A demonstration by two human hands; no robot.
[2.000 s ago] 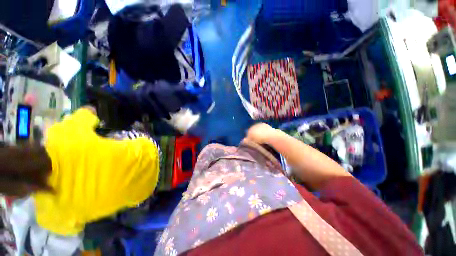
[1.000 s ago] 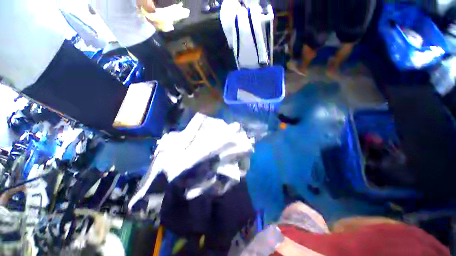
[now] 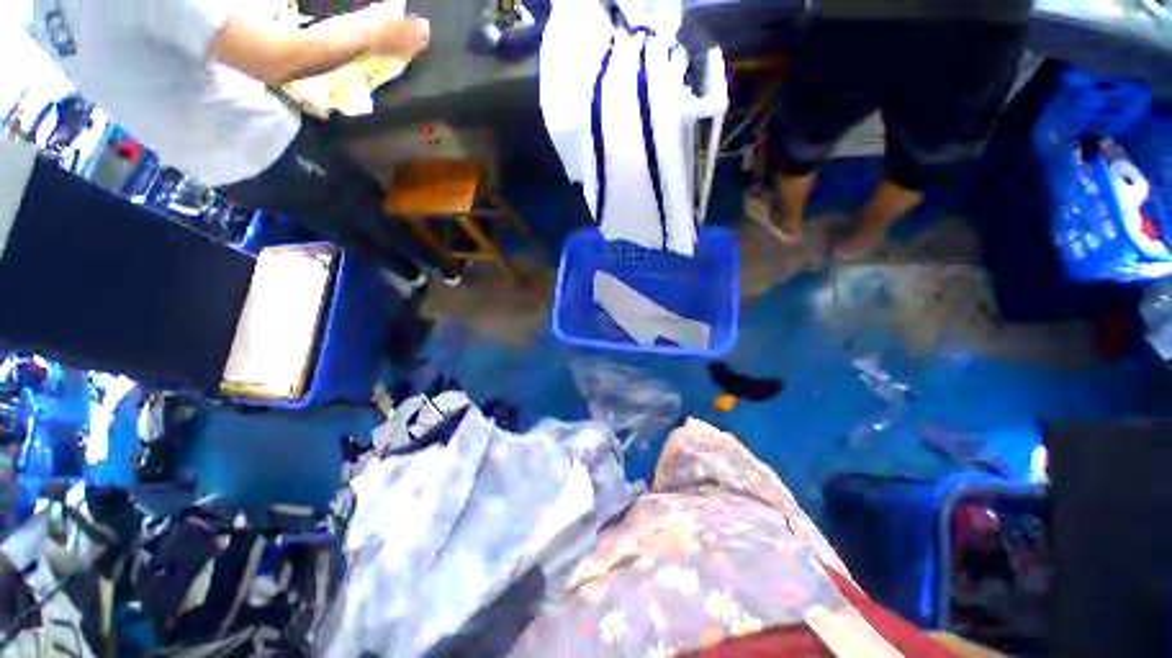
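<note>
Neither of my hands is in view; only a sliver of skin, perhaps my right arm, shows at the bottom right edge. The flowered apron (image 3: 694, 566) on my front fills the bottom middle. A heap of pale grey-white cloth (image 3: 450, 514) lies just left of it; what holds it up is hidden. Ahead on the floor, a blue plastic basket (image 3: 576, 321) has a white piece (image 3: 643, 312) in it. White cloth with dark stripes (image 3: 626, 129) hangs from the table above, down into the basket.
A person in a white top (image 3: 193, 90) handles cream cloth (image 3: 341, 84) at upper left. Another person's legs (image 3: 887, 193) stand at upper right. A wooden stool (image 3: 435, 189), a lidded blue crate (image 3: 337, 328), a right-hand crate (image 3: 945, 553) and dark scraps (image 3: 745, 381) are on the floor.
The view has swung from the aisle with the yellow-clad person to this area. Since one second ago the basket and persons look nearer, and more of my apron shows.
</note>
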